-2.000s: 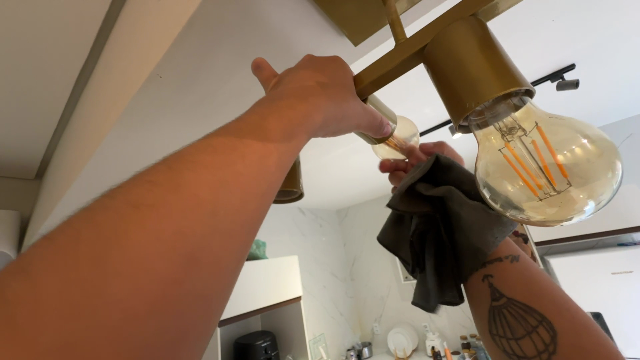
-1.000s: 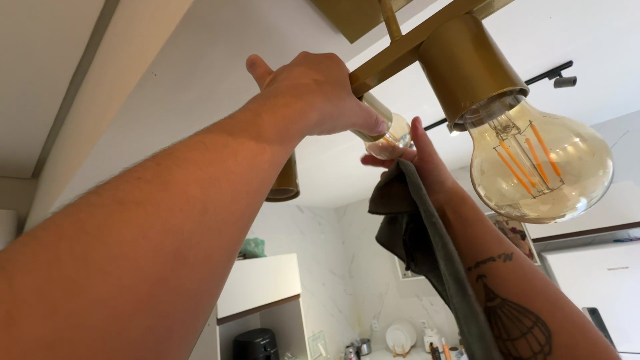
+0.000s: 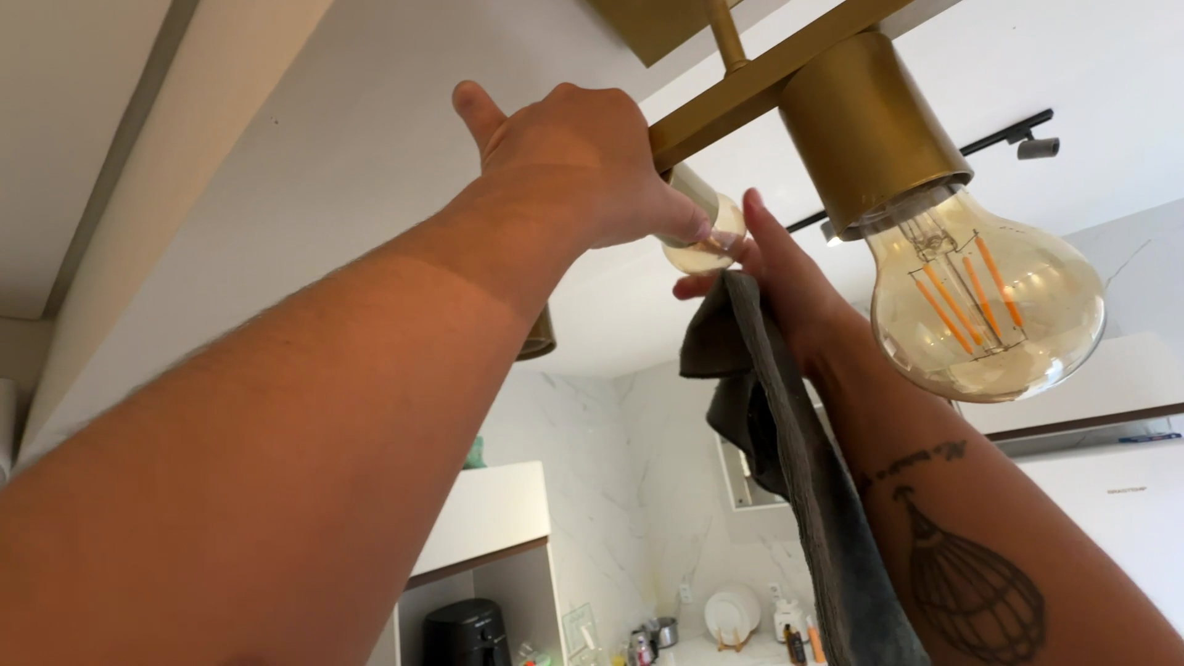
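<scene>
My left hand [image 3: 583, 166] is wrapped around a lamp socket [image 3: 692, 199] under the brass bar [image 3: 758, 83] of a ceiling light, its thumb at the socket's lower rim. A glass bulb [image 3: 694, 257] sits in that socket. My right hand [image 3: 772, 264] touches this bulb from the right, fingers spread behind and below it. From that hand hangs a dark grey cloth [image 3: 768, 398], down along the forearm; how it is held is partly hidden. Nearer to me, a large amber filament bulb [image 3: 990, 296] is seated in a brass socket [image 3: 869, 129]. Another brass socket [image 3: 536, 338] shows behind my left forearm.
Below stand a white cabinet [image 3: 490, 518] with a black appliance [image 3: 465, 634], and a counter [image 3: 717, 652] with a white plate [image 3: 732, 615] and small bottles. A black track light [image 3: 1036, 146] is on the ceiling. White upper cabinets [image 3: 1082, 388] are at right.
Two seconds ago the cloth was bunched at my right hand; now it hangs long beside the forearm, and the fingers have spread at the bulb. My left hand has kept its place on the socket.
</scene>
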